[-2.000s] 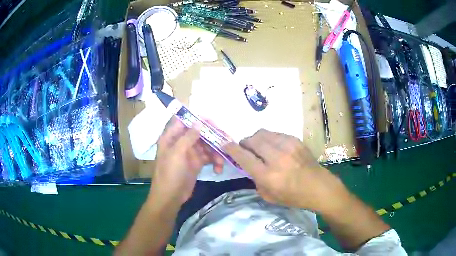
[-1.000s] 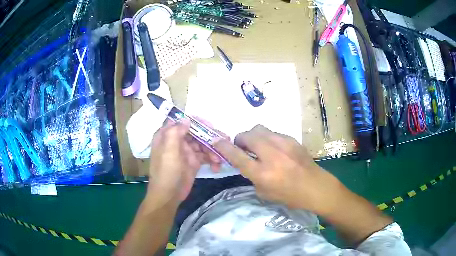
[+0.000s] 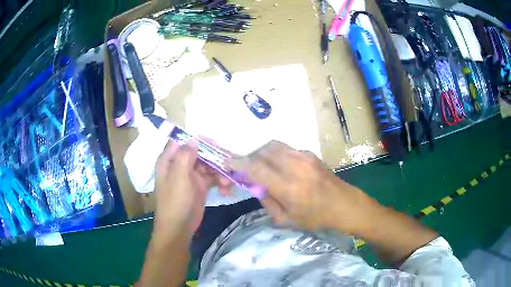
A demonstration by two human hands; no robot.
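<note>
A long narrow pink-purple handle housing point(image 3: 213, 156) lies slantwise between my hands, over the front edge of the white paper. A dark tapered end piece point(image 3: 155, 119) points from its upper left end. My left hand point(image 3: 184, 178) holds the housing near its upper left part. My right hand point(image 3: 288, 185) is on the lower right part, its fingers over the housing; they are a little blurred. The pink lower right end shows beside my right fingers. A small rounded pink-and-black part point(image 3: 257, 105) lies on the white paper point(image 3: 291, 120).
The cardboard tray point(image 3: 274, 47) holds stacked PCB assemblies point(image 3: 207, 22), black-and-purple arms point(image 3: 140, 78), a white ring point(image 3: 159, 39), tweezers point(image 3: 339, 109), small screws point(image 3: 361, 152) and a blue electric screwdriver point(image 3: 370, 61). Parts bins point(image 3: 50, 162) stand at left. Red-handled scissors point(image 3: 452, 107) lie at right.
The view has shifted and tilted, so the tray sits further left. The housing remains in both hands. My right fingers have moved slightly along it, and its pink lower end shows more.
</note>
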